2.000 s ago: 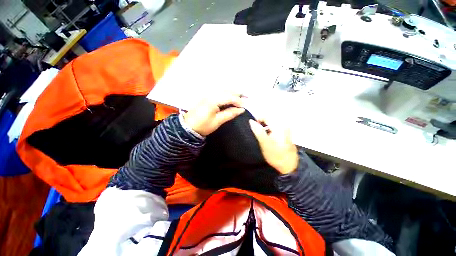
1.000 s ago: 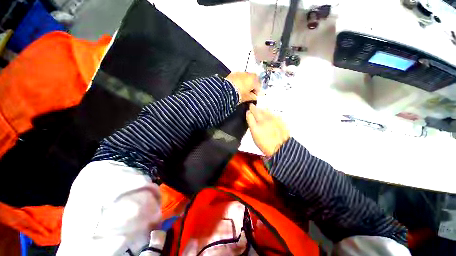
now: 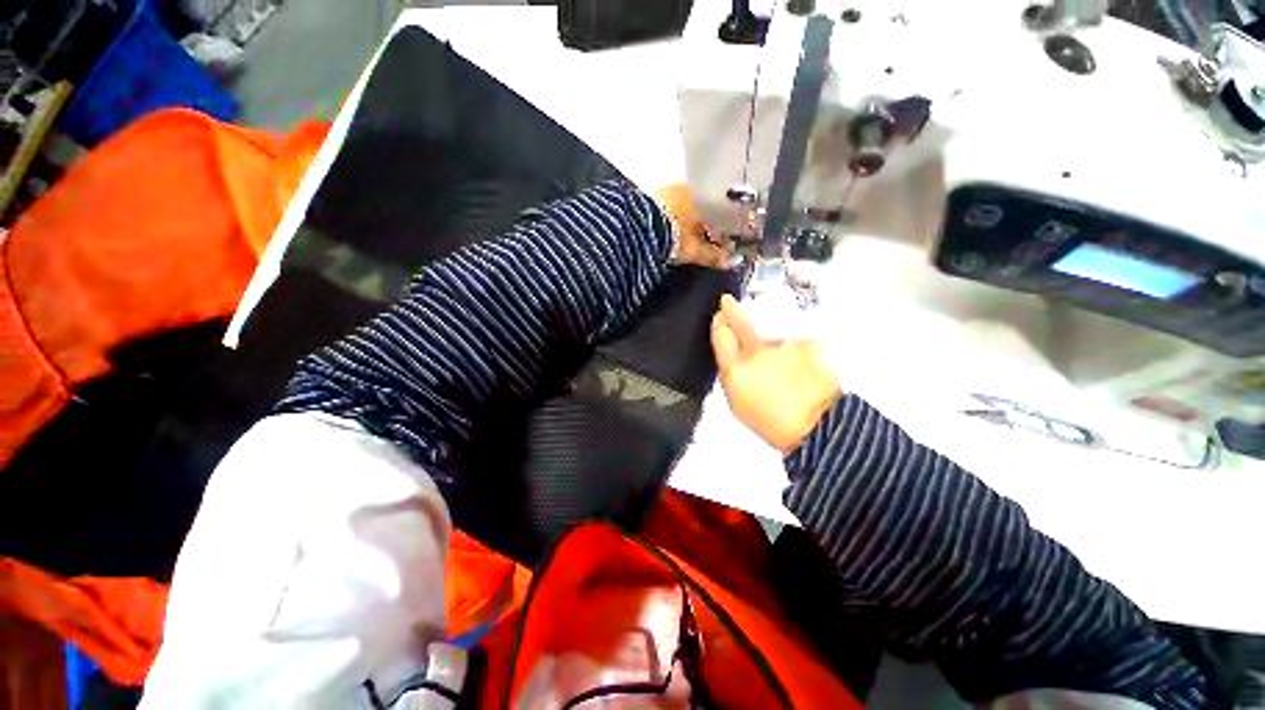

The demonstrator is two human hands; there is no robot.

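A black mesh back panel [image 3: 597, 458] with a camouflage webbing strip [image 3: 631, 386] lies from the tabletop down onto my lap. A smoother black part spreads to the upper left. My left hand [image 3: 694, 229] lies on the panel's far edge, just left of the presser foot [image 3: 774, 278]; its fingers are partly hidden. My right hand [image 3: 770, 372] holds the panel's right edge near its corner, in front of the presser foot, with thumb and fingertips at the rim. The panel's corner reaches the presser foot. Whether the needle is in the cloth cannot be told.
The white sewing machine with its lit control panel [image 3: 1110, 264] stands at upper right. Thread snips [image 3: 1029, 416] lie right of the needle on the tabletop [image 3: 957, 479]. An orange and black heap [image 3: 139, 208] is at left, a blue crate [image 3: 153, 83] behind it. A black piece lies behind.
The panel has come from my lap onto the tabletop and up to the presser foot. In the last second, both hands and the panel's corner have come closer to the foot; the view has shifted.
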